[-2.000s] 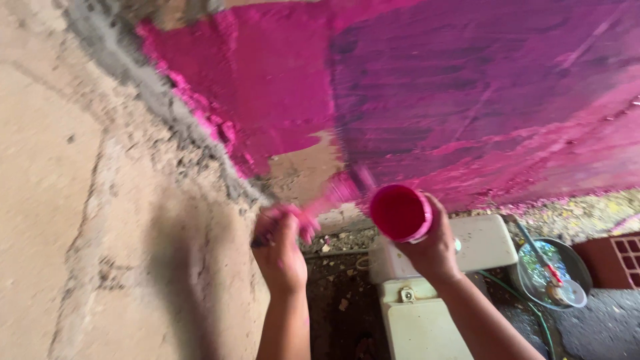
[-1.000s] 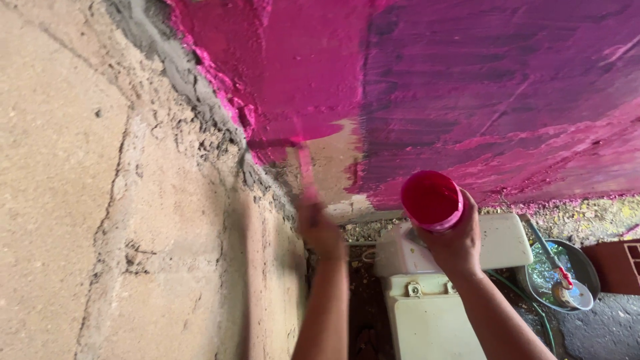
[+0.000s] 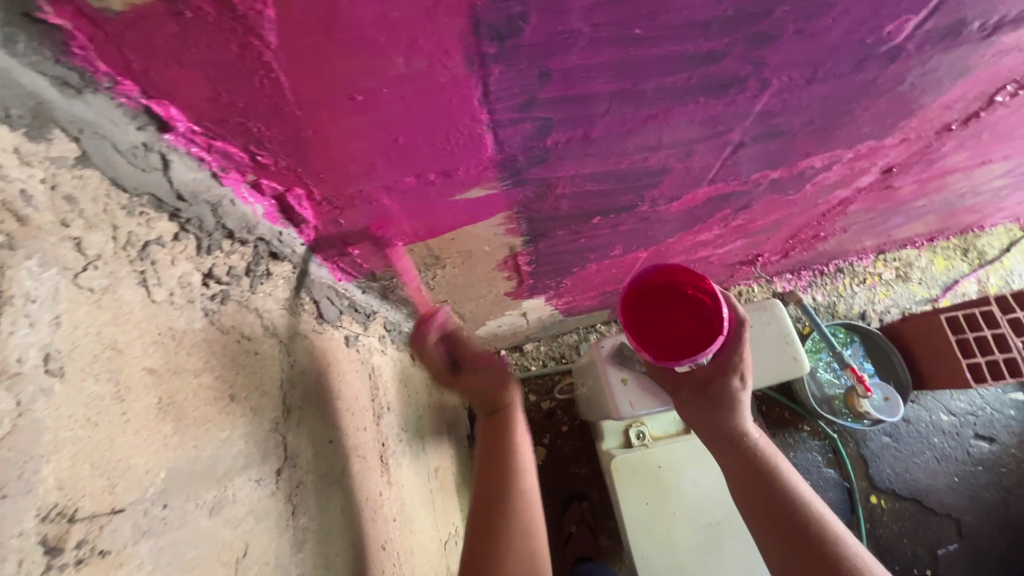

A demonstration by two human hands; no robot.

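My left hand [image 3: 464,360] grips the pink-smeared handle of a paintbrush [image 3: 406,272]; motion blurs both, and the bristle end meets the wet magenta paint low on the wall [image 3: 376,104]. Below the brush strokes, a bare beige patch [image 3: 472,260] lies beside the purple area. My right hand [image 3: 716,384] holds a round plastic cup of magenta paint [image 3: 674,314] from its right and underside, its mouth facing the camera. The cup is right of the brush, over a white toilet [image 3: 688,496].
A rough, unpainted wall [image 3: 160,400] stands close on the left. At right are a bucket of water [image 3: 896,360] with a tap-like fitting over it, a red hollow brick [image 3: 952,344] and a green hose [image 3: 852,472] on the dark floor.
My left hand has brought the brush from beside the bare patch to the magenta area on its left. Magenta paint covers more of the patch's upper part. The cup stays in my right hand.
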